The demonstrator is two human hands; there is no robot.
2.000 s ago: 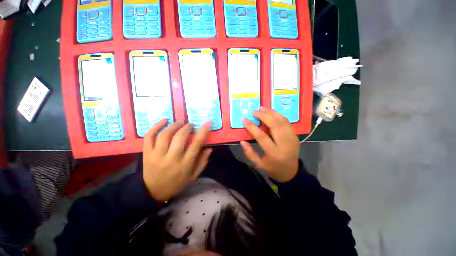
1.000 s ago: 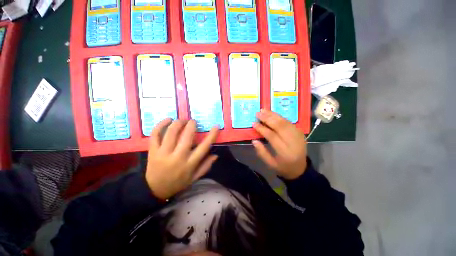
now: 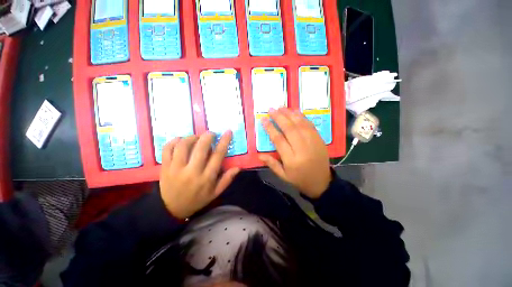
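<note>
A red phone tray (image 3: 216, 63) holds two rows of light-blue keypad phones with yellow bands, screens lit white. My left hand (image 3: 193, 172) lies over the tray's front edge, fingers apart, fingertips at the lower ends of the second phone (image 3: 169, 115) and the middle phone (image 3: 222, 106) of the near row. My right hand (image 3: 298, 151) is over the fourth near-row phone (image 3: 269, 92) and partly over the fifth phone (image 3: 314, 92), fingertips on the keypad area just below the screen. Neither hand grips anything.
Right of the tray are a black smartphone (image 3: 359, 42), a crumpled white item (image 3: 370, 91) and a small pale gadget (image 3: 364, 126) with a white cable. A white-labelled battery (image 3: 43, 124) lies left on the green mat; several more white pieces (image 3: 16, 18) are behind it.
My right hand has moved up and left, from the phones' lower ends onto the fourth phone's upper keypad. My left hand stays near the same phones. The tray appears slightly lower in view.
</note>
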